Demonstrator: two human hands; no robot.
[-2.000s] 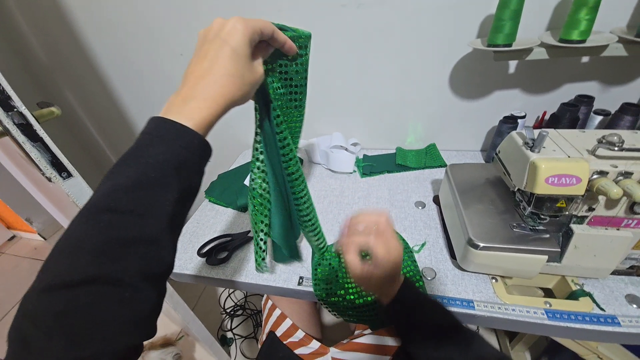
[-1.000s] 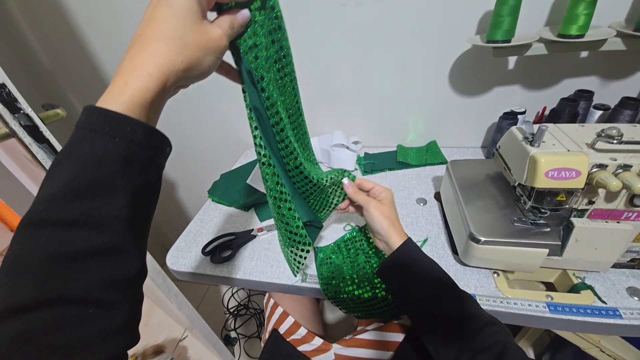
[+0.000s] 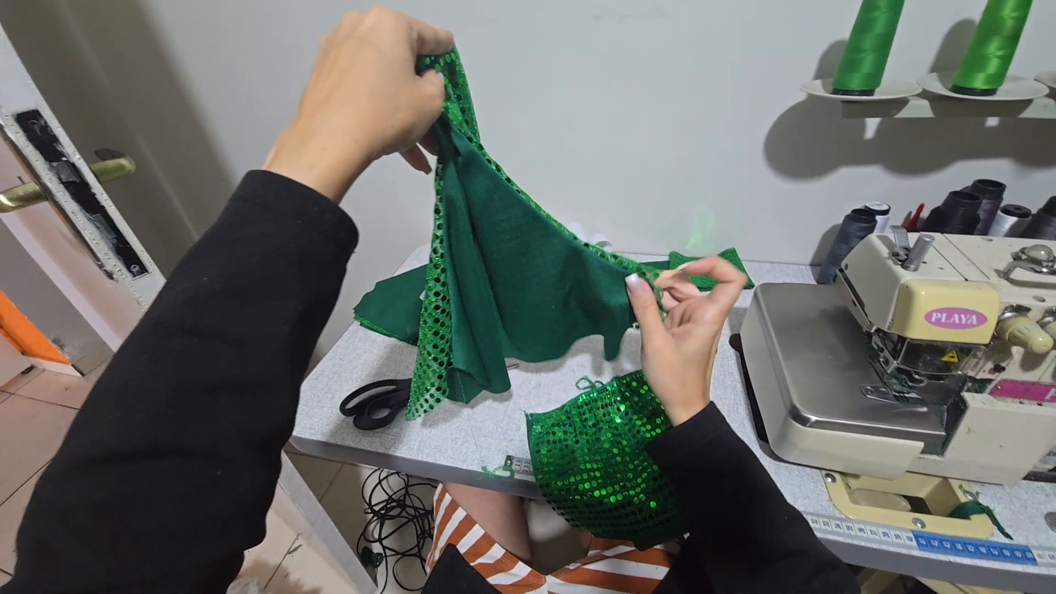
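Note:
My left hand, raised at the upper left, pinches the top of a green sequined fabric piece with a dark green lining. Its lining faces me, and one sequined strip hangs down at the left. My right hand pinches the far right corner of the same piece between thumb and fingers, so the cloth spans both hands. Below my right hand, another green sequined piece drapes over the table's front edge towards my lap. Black-handled scissors lie at the left, their blades hidden behind the hanging cloth.
An overlock sewing machine stands at the right, with dark thread spools behind it. Green thread cones sit on a wall rack. More green fabric lies on the table. A measuring tape runs along the front edge.
The held piece has turned from its sequined side to show its lining and is now spread sideways. My right hand has moved right and up, away from the hanging strip.

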